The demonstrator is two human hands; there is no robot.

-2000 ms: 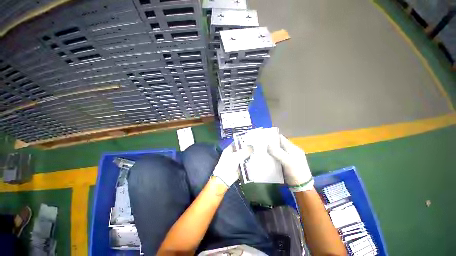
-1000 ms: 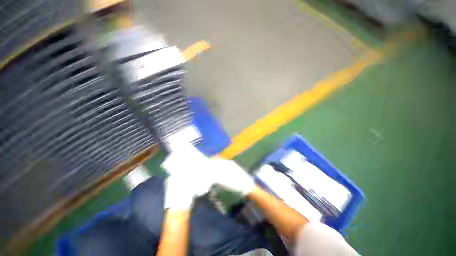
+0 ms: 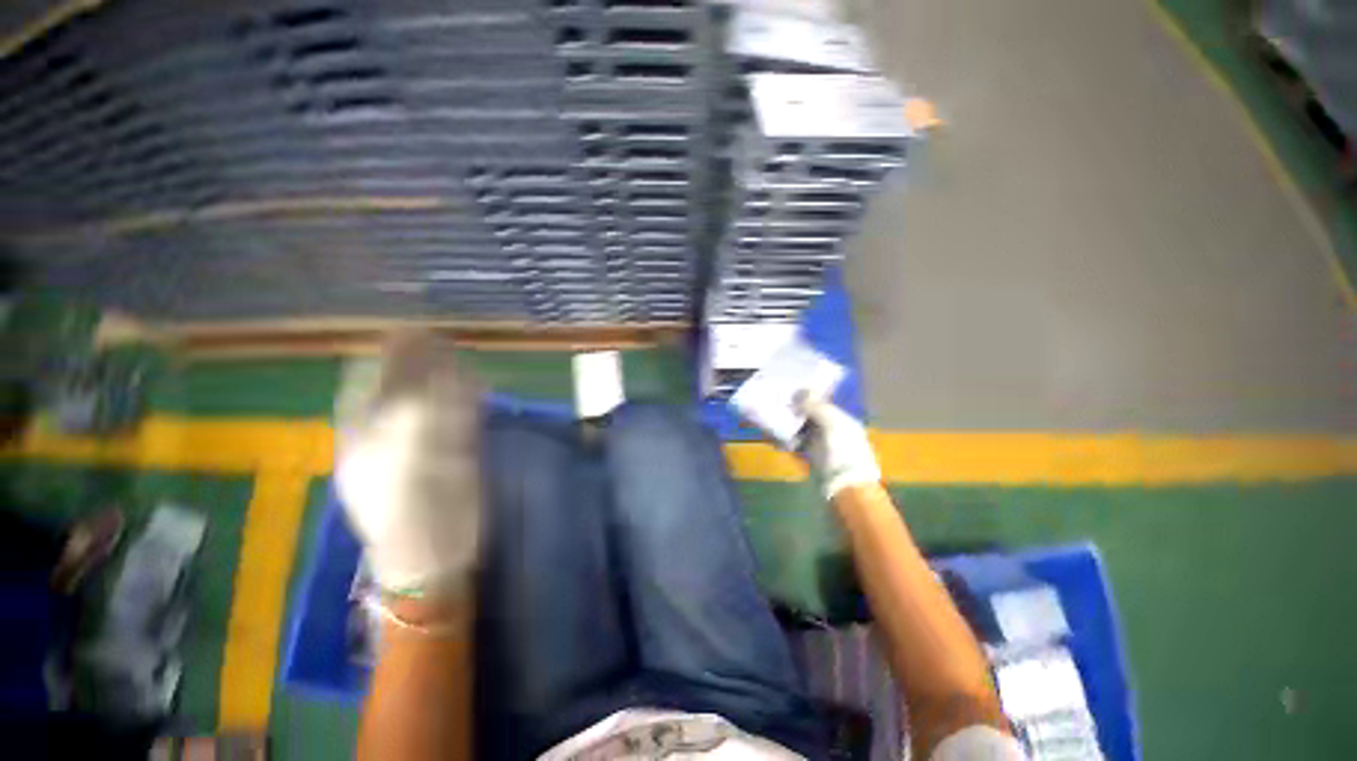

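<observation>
My right hand (image 3: 838, 448), in a white knit glove, grips a small flat metal plate (image 3: 786, 391) near the foot of the tall metal stack (image 3: 804, 231). The plate is tilted and overlaps the low end of the stack in view; whether they touch is unclear. My left hand (image 3: 409, 483), also gloved, is raised over the left blue bin (image 3: 317, 650) beside my left thigh. It is strongly blurred, so its fingers and anything in them cannot be made out. It hides much of that bin.
The right blue bin (image 3: 1112, 654) holds small plates (image 3: 1045, 699). A grey wall of stacked parts (image 3: 372, 223) stands on a wooden pallet (image 3: 521, 338). A white card (image 3: 598, 384) lies by my knees. A blue sheet (image 3: 838, 335) lies under the stack. Loose metal parts (image 3: 149, 595) lie at left.
Both hands were together on the plates in front of me. Now they are apart: the left has moved left over the bin, the right holds a plate by the stack. The view has turned back level.
</observation>
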